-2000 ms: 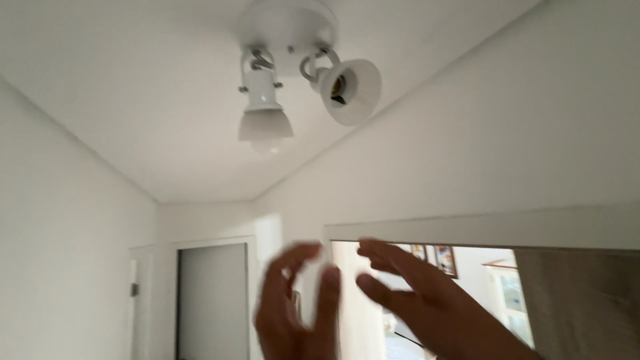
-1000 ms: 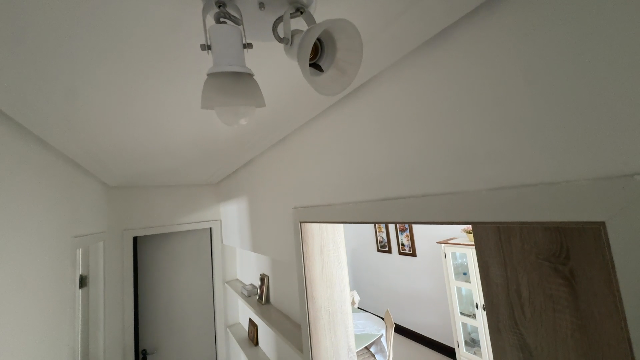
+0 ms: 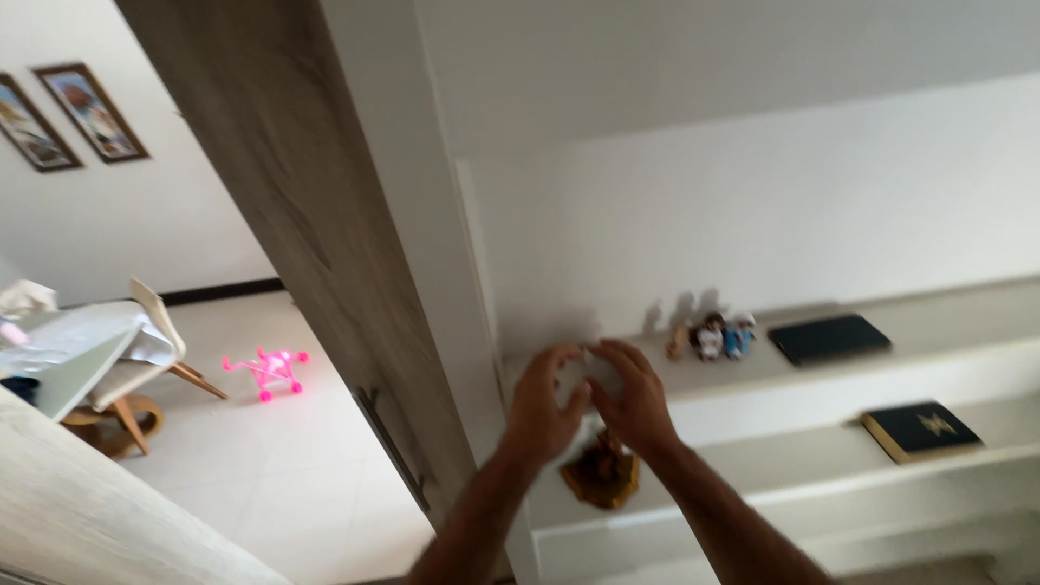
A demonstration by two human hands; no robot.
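My left hand [image 3: 543, 402] and my right hand [image 3: 632, 394] are raised at the left end of the upper white wall shelf [image 3: 715, 378]. Their fingers curve toward each other with tips close, around a small pale area; blur hides whether something is held there. To the right of them, several small figurines [image 3: 711, 336] stand on that shelf, and beyond lies a flat dark book or case [image 3: 829, 339]. Below my hands, a brown and gold ornament [image 3: 601, 471] rests on the lower shelf, partly behind my right wrist. A black book with a gold emblem [image 3: 922, 431] lies farther right.
A wood-grain sliding door [image 3: 325, 203] with a long metal handle [image 3: 392, 447] borders the shelves on the left. Through the opening are a table [image 3: 89, 357], a chair [image 3: 158, 325], a pink toy stroller [image 3: 272, 372] on the floor and framed pictures [image 3: 91, 112].
The view has swung from the ceiling lamp down to the wall shelves. Both hands, out of view one second ago, are back in view with fingers curved at the upper shelf.
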